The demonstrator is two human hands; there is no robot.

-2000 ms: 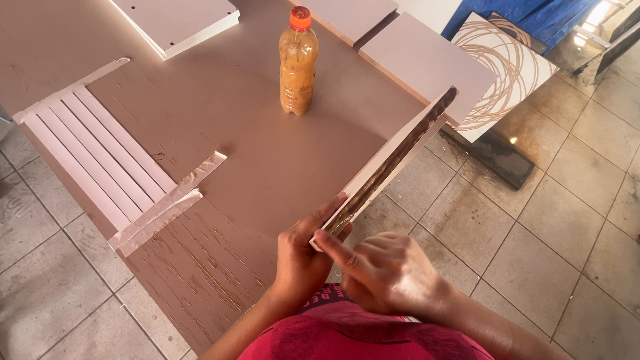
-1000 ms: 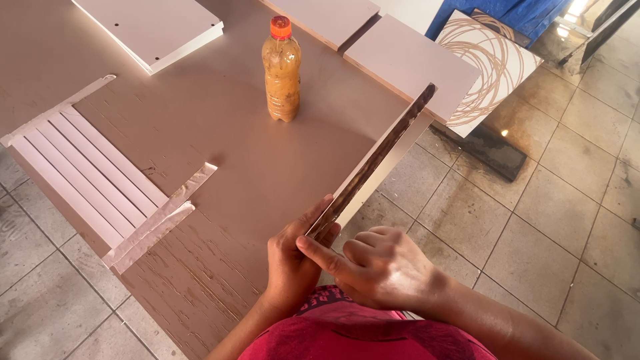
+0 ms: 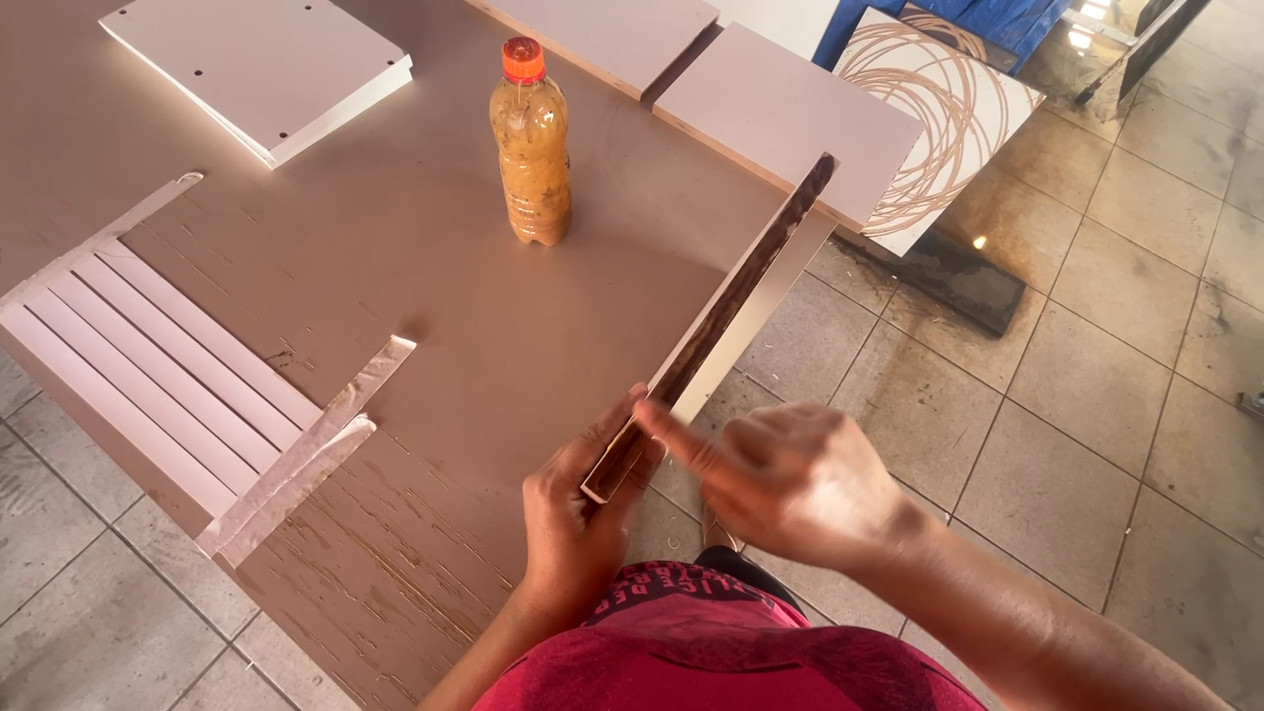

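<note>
My left hand (image 3: 583, 494) grips the near end of a flat white panel (image 3: 755, 306), which is held on edge with its far end by the table's right edge. A dark brown, wet-looking coating (image 3: 736, 286) runs along the panel's upper narrow edge. The index finger of my right hand (image 3: 790, 484) touches that coated edge just beyond the left hand; its other fingers are curled. A plastic bottle (image 3: 533, 163) with an orange cap and a yellowish-brown liquid stands upright on the brown table (image 3: 474, 326).
White strips (image 3: 148, 365) lie side by side at the table's left, with tape (image 3: 326, 425) across their ends. Stacked white panels with holes (image 3: 257, 69) lie at the back left. Two flat panels (image 3: 780, 114) lie along the far edge. A board with looping brown lines (image 3: 938, 118) is beyond them.
My right index finger has moved from the panel's near end a little farther up its coated edge. The panel has tilted, and more of its right face shows than two seconds ago.
</note>
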